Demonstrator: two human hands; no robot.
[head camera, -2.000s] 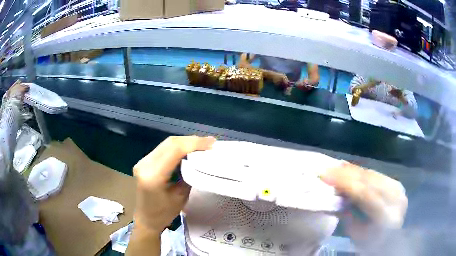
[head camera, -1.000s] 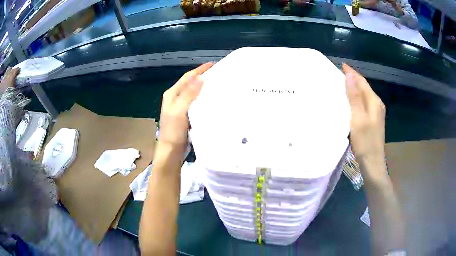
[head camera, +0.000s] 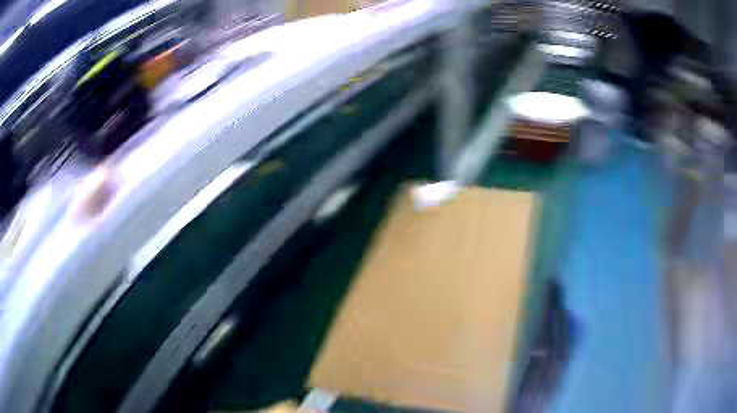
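The view is strongly blurred. A flat brown cardboard sheet (head camera: 436, 298) lies on the dark green bench, nearest in front of me. A small white item (head camera: 317, 401) is at its lower left corner. A blurred skin-toned patch at the bottom edge, left of that item, seems to be part of my right hand (head camera: 279, 407), cut off by the frame; its fingers and any hold are hidden. My left hand is out of the picture. The stack of white hexagonal units is not in view. A white crumpled item (head camera: 436, 193) lies at the sheet's far left corner.
Farther down the bench, a white unit (head camera: 549, 106) sits on a reddish-brown block or tray (head camera: 540, 140). A white overhead shelf (head camera: 194, 137) curves along the left, above the green conveyor. Blue floor (head camera: 614, 282) runs along the right. Blurred shapes, possibly people, are at the far right.
The view has swung to the right, down the line. The stack of units, the cloths and my left hand have left the picture. The cardboard sheet from the right edge now lies near the middle.
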